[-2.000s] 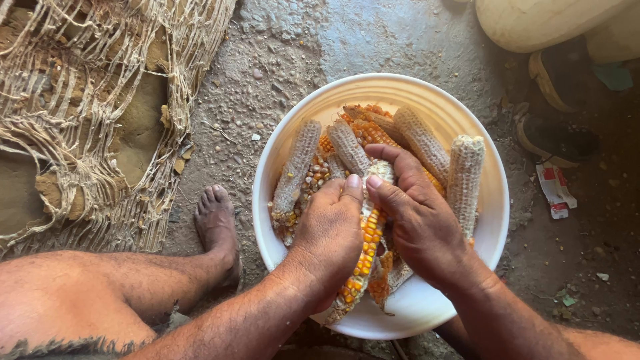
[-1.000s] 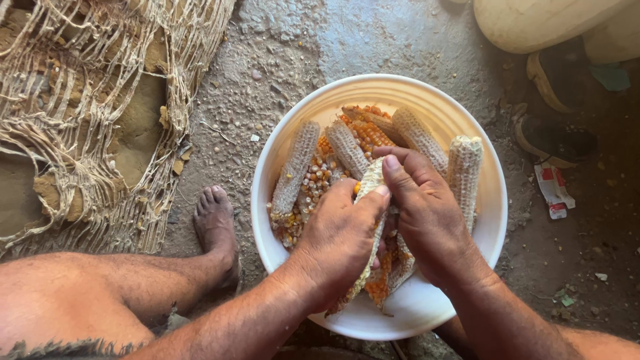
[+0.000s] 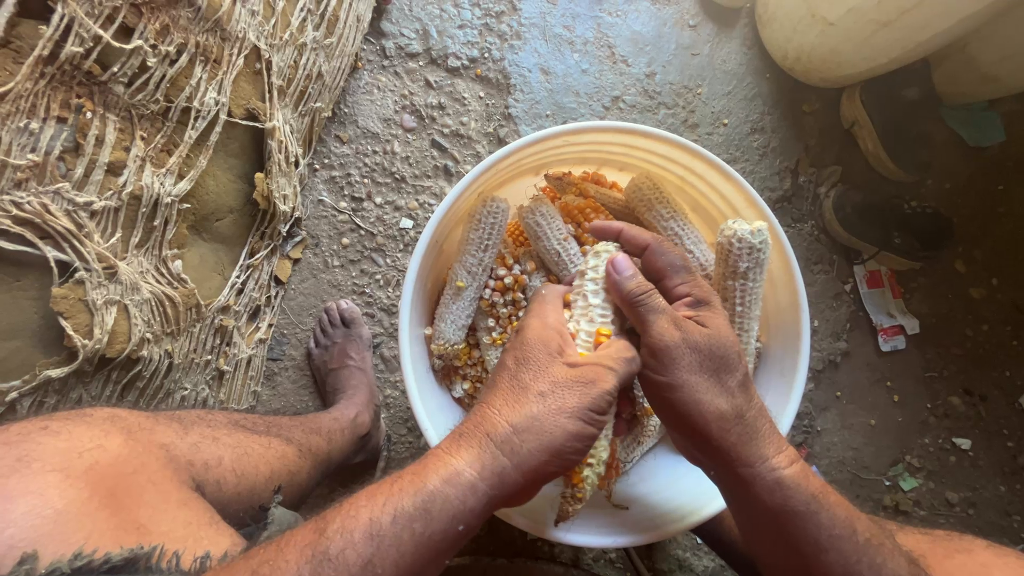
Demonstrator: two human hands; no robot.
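Observation:
Over a white plastic basin (image 3: 680, 512), my left hand (image 3: 552, 384) grips an ear of dried corn (image 3: 594, 296), its thumb near a few yellow kernels. My right hand (image 3: 680, 328) holds the same ear near its upper end, thumb and fingers around its right side. The upper part shows mostly bare white cob; the middle is hidden by my hands. Several bare corn cobs (image 3: 472, 276) lie in the basin, one leaning at its right side. Loose kernels (image 3: 504, 296) and ears with orange kernels (image 3: 582, 210) lie among them.
A frayed fibre net (image 3: 144, 192) lies at left, near my bare foot (image 3: 344, 352). Pale rounded containers (image 3: 864, 36) stand at the upper right above dark footwear (image 3: 884, 220). A torn red and white wrapper (image 3: 884, 308) lies on the rough ground.
The held ear shows fewer yellow kernels and more bare cob than two seconds ago. My left hand's thumb has moved lower along the ear since one second ago.

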